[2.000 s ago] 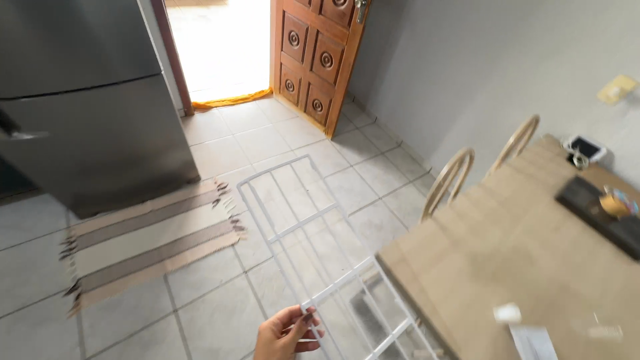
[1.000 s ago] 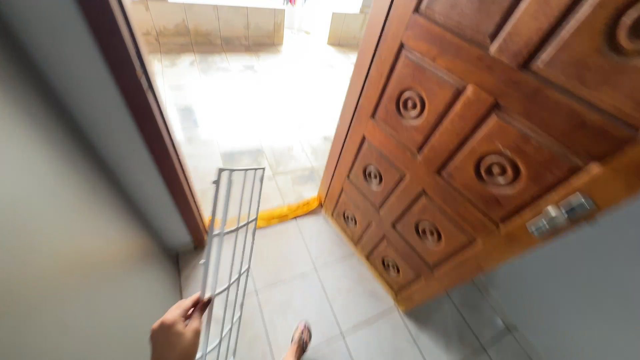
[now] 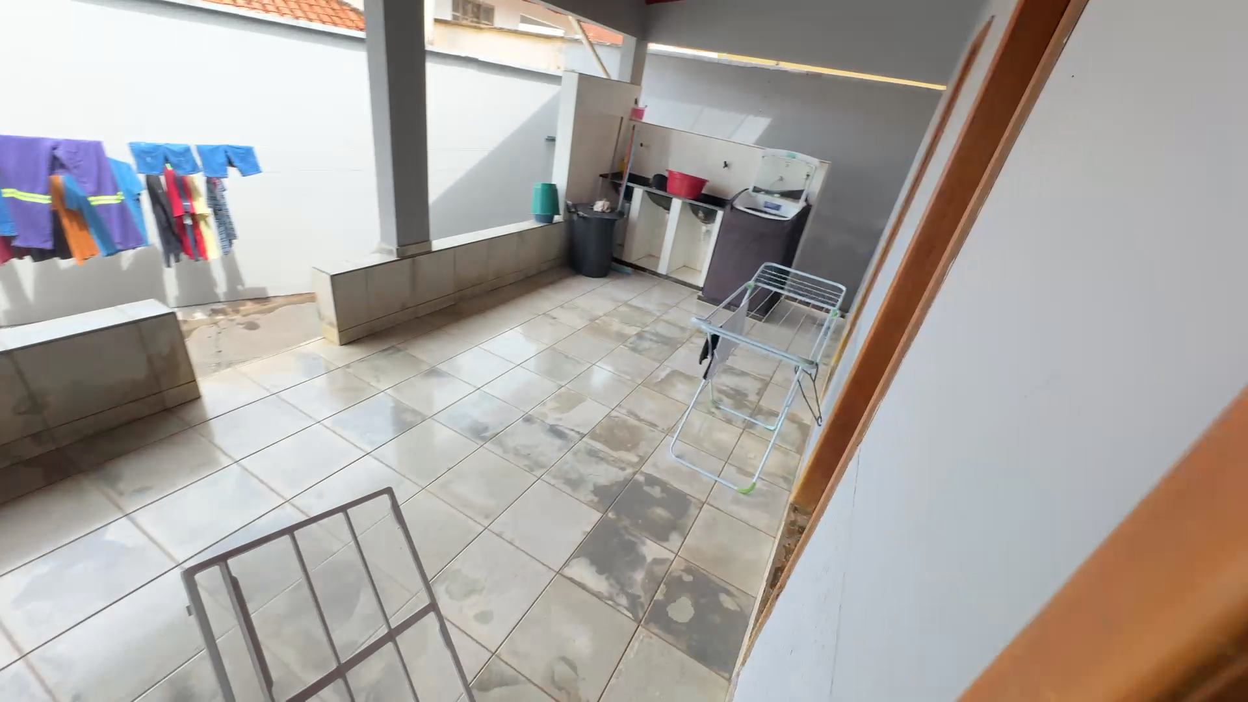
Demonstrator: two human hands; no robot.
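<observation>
A white wire rack [image 3: 336,604] with a rectangular frame and long bars rises from the bottom edge at the left, tilted above the tiled floor. Its lower part lies outside the view. Neither my left hand nor my right hand shows, so what holds the rack is hidden. Beyond it, to the right, a folding clothes drying rack [image 3: 756,341] stands on the tiles with a dark and a grey cloth hanging on its side.
A wooden door frame [image 3: 907,292] and white wall border the right. Low tiled walls [image 3: 444,288] run along the left, with a pillar [image 3: 398,127]. A black bin [image 3: 592,242], a red basin [image 3: 686,183] and a washing machine [image 3: 756,234] stand at the back; clothes [image 3: 73,200] hang at left.
The view has moved from the indoor room with table and fridge, through the doorway, to a covered patio. The hand seen earlier holding the rack has left the view.
</observation>
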